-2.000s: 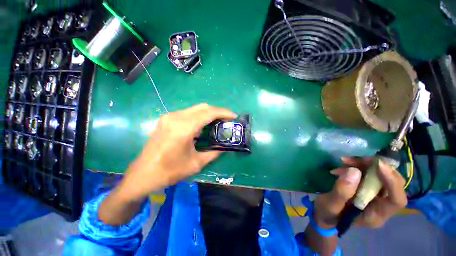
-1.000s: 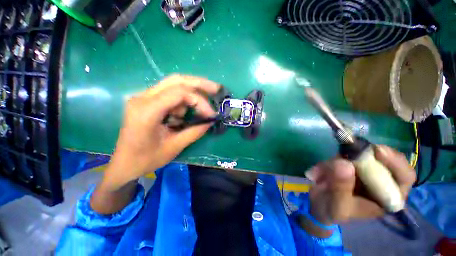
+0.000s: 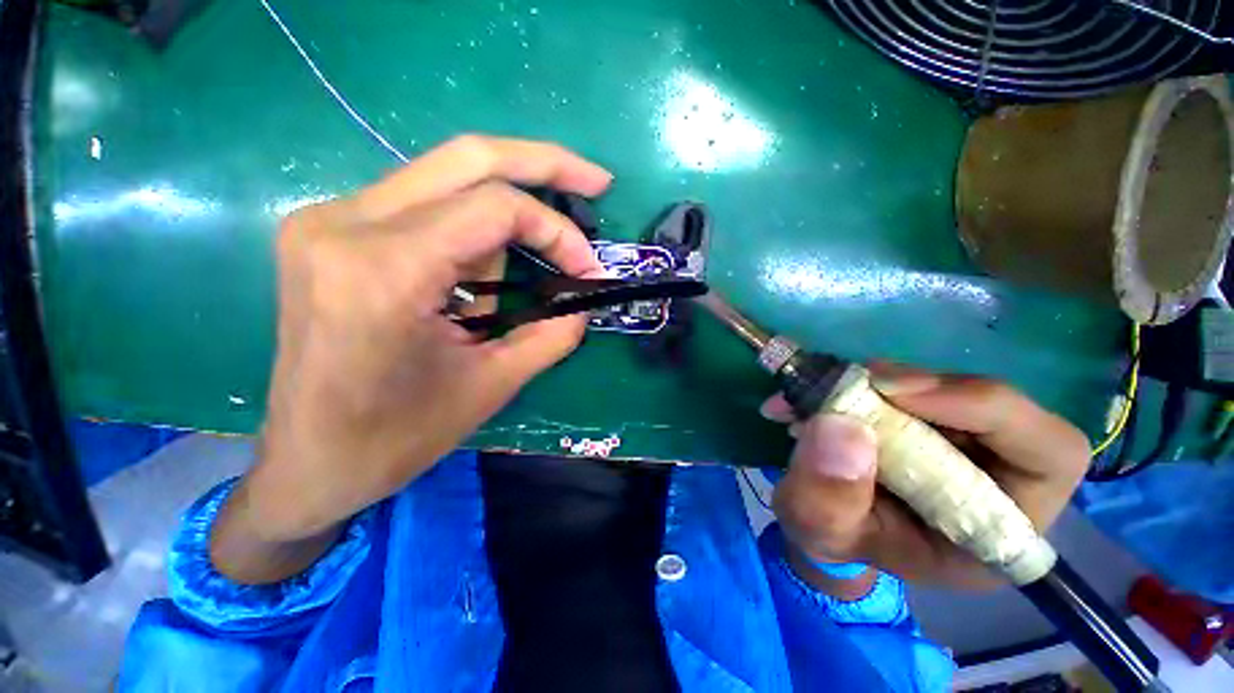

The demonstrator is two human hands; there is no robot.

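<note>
My left hand [image 3: 420,298] grips black tweezers [image 3: 582,294] between thumb and fingers. The tweezers reach right, across the watch housing, with their tips near the iron. The housing [image 3: 647,318] is silver-rimmed with a circuit board inside and sits in the black fixture [image 3: 681,228], partly hidden by the tweezers and my left hand. My right hand [image 3: 934,474] holds the cream-handled soldering iron [image 3: 934,467]. Its metal barrel points up and left, its tip at the fixture's right side by the tweezer tips. Whether the tips touch cannot be told.
A thin solder wire [image 3: 325,81] runs down to behind my left hand. A brown cylinder [image 3: 1042,196] and the fan guard [image 3: 1001,48] are at the upper right, a yellow wire [image 3: 1126,406] below. The black tray's edge [image 3: 41,339] is far left. Tiny pale bits [image 3: 591,445] lie at the bench edge.
The iron has moved left to the fixture's right side. The tweezers now extend across the housing. Earlier my left hand held the fixture, then let go. The view has shifted.
</note>
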